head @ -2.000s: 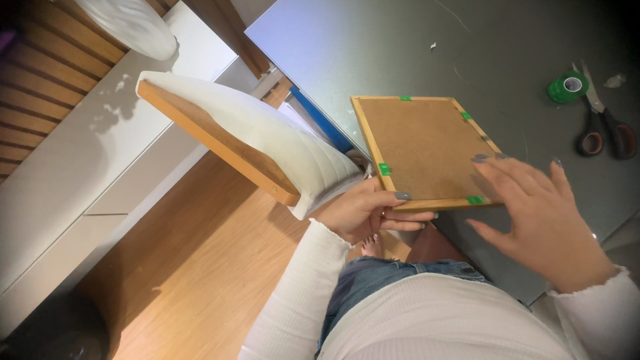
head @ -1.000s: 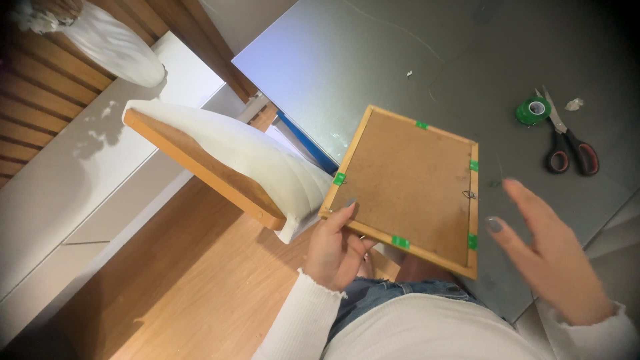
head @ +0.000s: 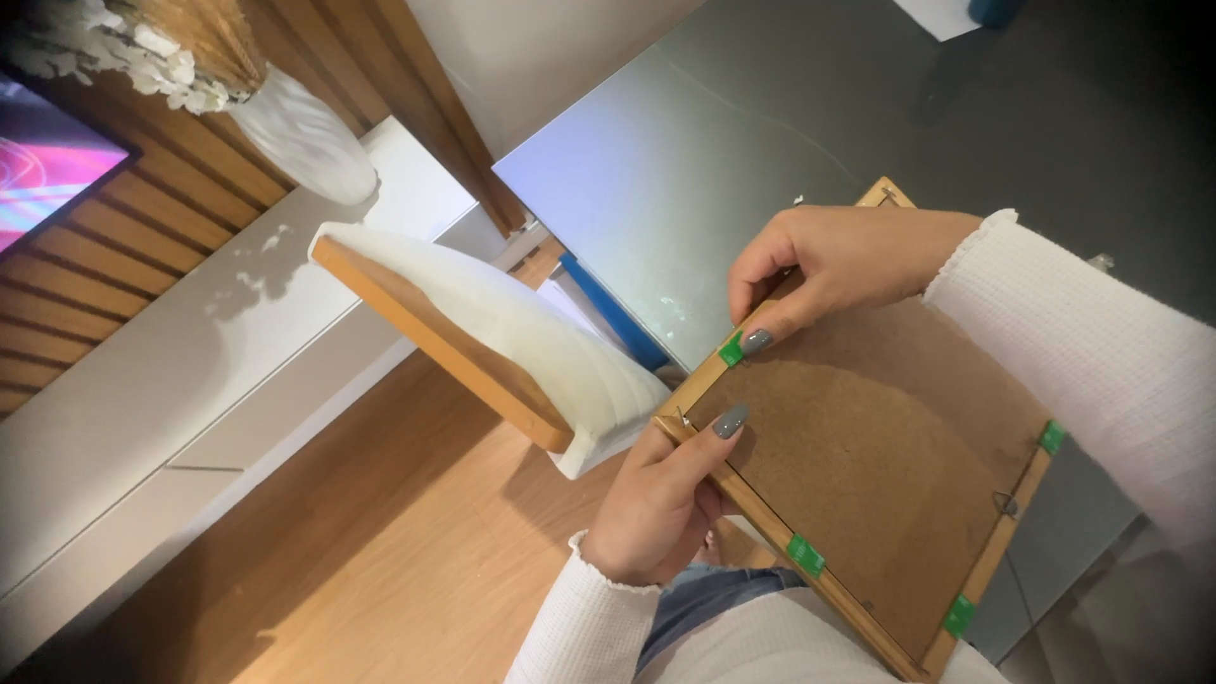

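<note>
A wooden picture frame (head: pixel 883 456) is held with its brown fiberboard back facing up, over the edge of the dark tabletop. Pieces of green tape (head: pixel 806 556) sit along its rim, and a small wire hanging ring (head: pixel 1005 503) is on the right side. My left hand (head: pixel 665 494) grips the frame near its left corner, thumb on the backing. My right hand (head: pixel 826 266) pinches at the upper left rim, thumb and fingers at a piece of green tape (head: pixel 731 350). The far corner shows beyond my right wrist.
The dark tabletop (head: pixel 760 123) extends behind the frame. To the left stands a chair with a white cover and wooden edge (head: pixel 446 351). Past it is a white cabinet (head: pixel 180 332) bearing a white vase (head: pixel 309 138) with flowers. A sheet of paper (head: pixel 936 14) lies at the table's far side.
My right hand has come from beside the frame to its upper left rim, at the green tape. The frame has turned in my left hand. The view has shifted; the scissors and tape roll no longer show.
</note>
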